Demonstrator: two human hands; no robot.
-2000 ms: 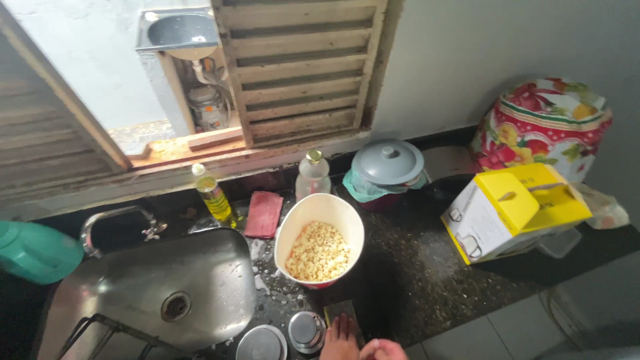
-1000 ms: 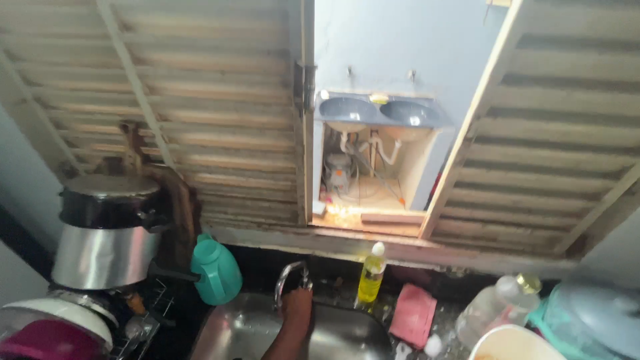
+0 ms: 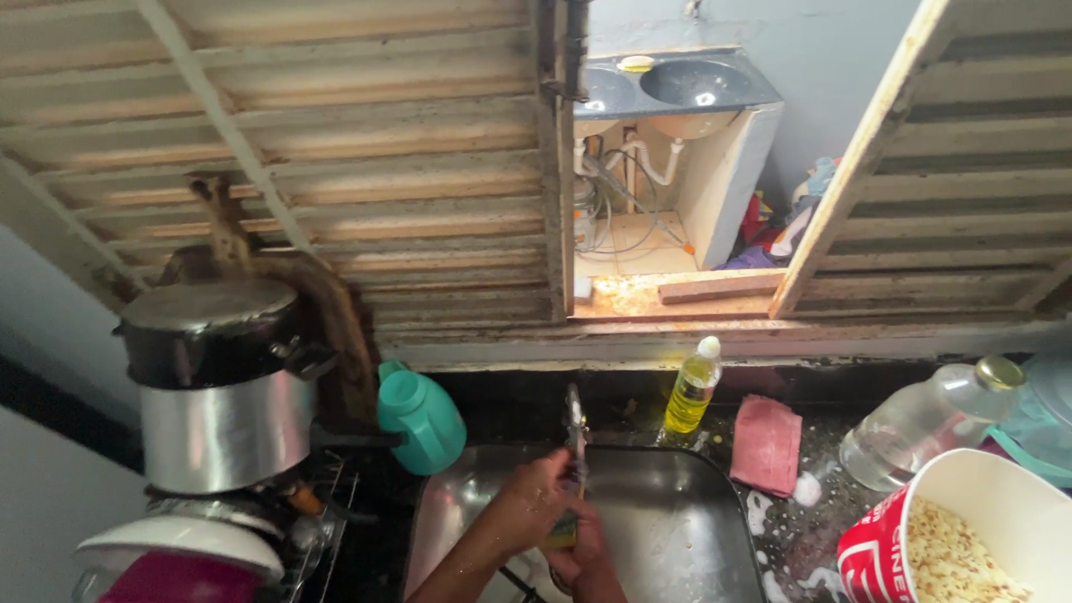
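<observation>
Both hands are over the stainless steel sink (image 3: 670, 536), close below the metal faucet (image 3: 575, 419). My left hand (image 3: 540, 494) is at the faucet's outlet, its fingers curled, and whether it grips anything is hard to see. My right hand (image 3: 582, 540) is just below and to the right, holding a yellow and green sponge (image 3: 561, 532) that shows between the two hands. A dark thin-handled item (image 3: 519, 584) lies in the sink beneath them, mostly hidden by the hands and forearms.
Left of the sink stand a teal pitcher (image 3: 423, 423), a pressure cooker (image 3: 222, 385) and a dish rack (image 3: 331, 511) with bowls. To the right are a bottle of yellow liquid (image 3: 693, 389), a pink cloth (image 3: 766, 445), soap suds, a glass bottle (image 3: 913, 427) and a popcorn bucket (image 3: 875, 544).
The view has swung left to the sink. A second ago one hand was at the faucet; now both hands are together below it, with the sponge showing between them.
</observation>
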